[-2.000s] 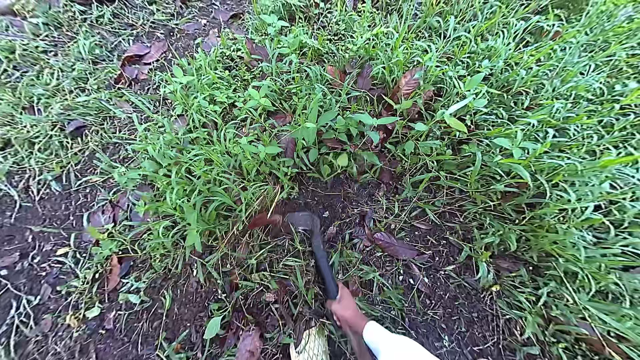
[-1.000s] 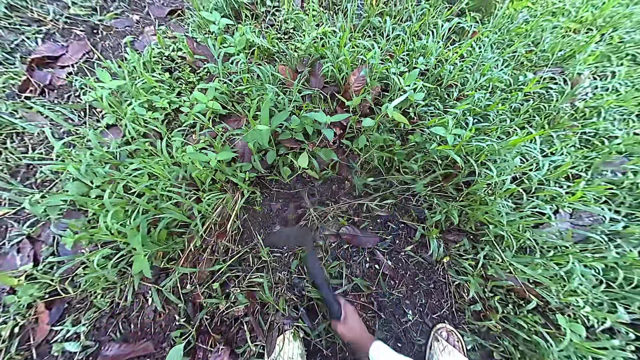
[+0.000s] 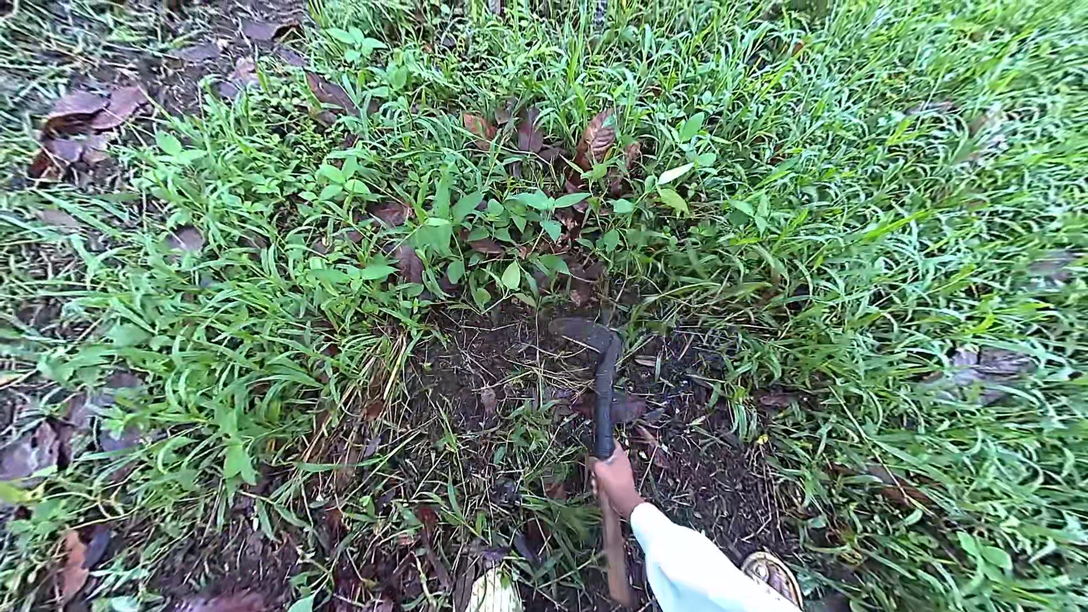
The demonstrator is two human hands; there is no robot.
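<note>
My right hand (image 3: 615, 481), in a white sleeve, is closed around the handle of a hooked bladed hand tool (image 3: 605, 399). The handle is brown wood below my fist and dark above it. The curved, dull metal blade points left, just over bare dark soil and cut stalks at the edge of the green weeds (image 3: 510, 212). My left hand is not in view.
Dense grass (image 3: 935, 255) stands along the right side. Large brown dead leaves (image 3: 98, 119) lie at the upper left, with others among the weeds. My two shoes (image 3: 772, 578) show at the bottom edge.
My right hand has moved the tool; its blade lies farther right and closer to the weeds' edge than one second ago. The view has also shifted.
</note>
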